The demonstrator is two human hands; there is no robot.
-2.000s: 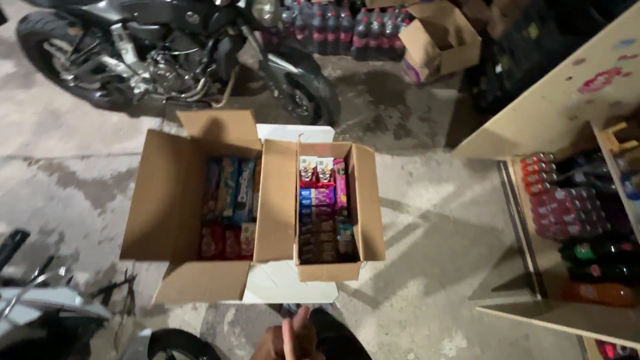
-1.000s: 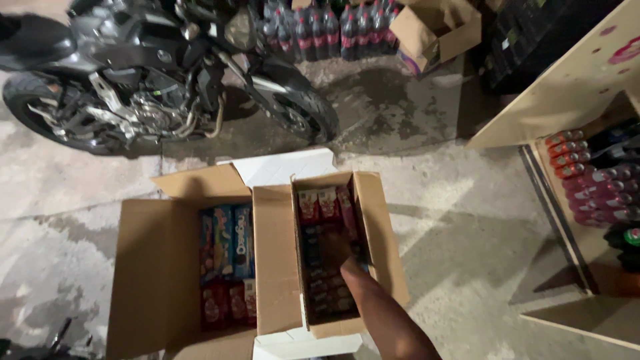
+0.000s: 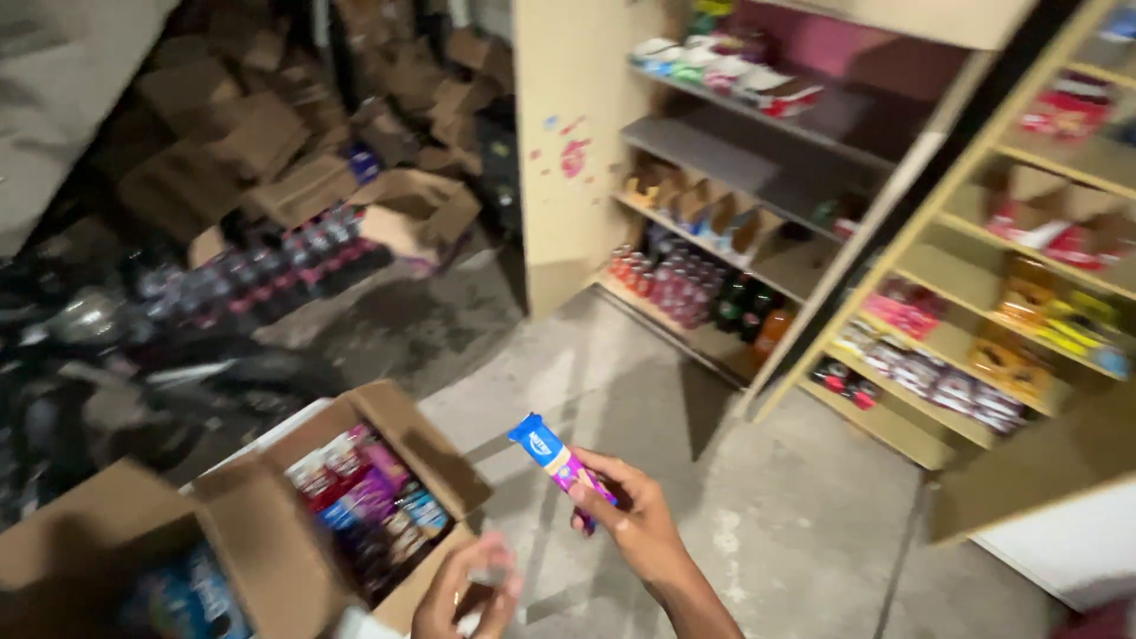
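Near the middle, my right hand (image 3: pixel 621 510) grips the lower end of a blue and purple Nutry snack bar (image 3: pixel 559 457) between thumb and fingers. My left hand (image 3: pixel 472 586), slightly blurred, is lower and to the left, its fingers curled apart with nothing visible between them. It is beside the right wall of an open cardboard box (image 3: pixel 417 439) that holds packaged snacks (image 3: pixel 368 497). Farther left, a second open cardboard box (image 3: pixel 98 524) contains blue snack packs (image 3: pixel 191 595), partly hidden by its flap.
A wooden cabinet (image 3: pixel 559 204) with bottles (image 3: pixel 683 284) and snack cartons stands ahead at the right. Another shelf unit (image 3: pixel 967 222) holds packaged goods. Bottle packs (image 3: pixel 266 275), cardboard boxes (image 3: pixel 222 133) and a blurred motorcycle (image 3: pixel 160 382) are at the left.
One second ago a hand reached into the snack box; now my right hand holds a snack bar outside it. My left hand has come into view. The view has swung right toward the shelves.
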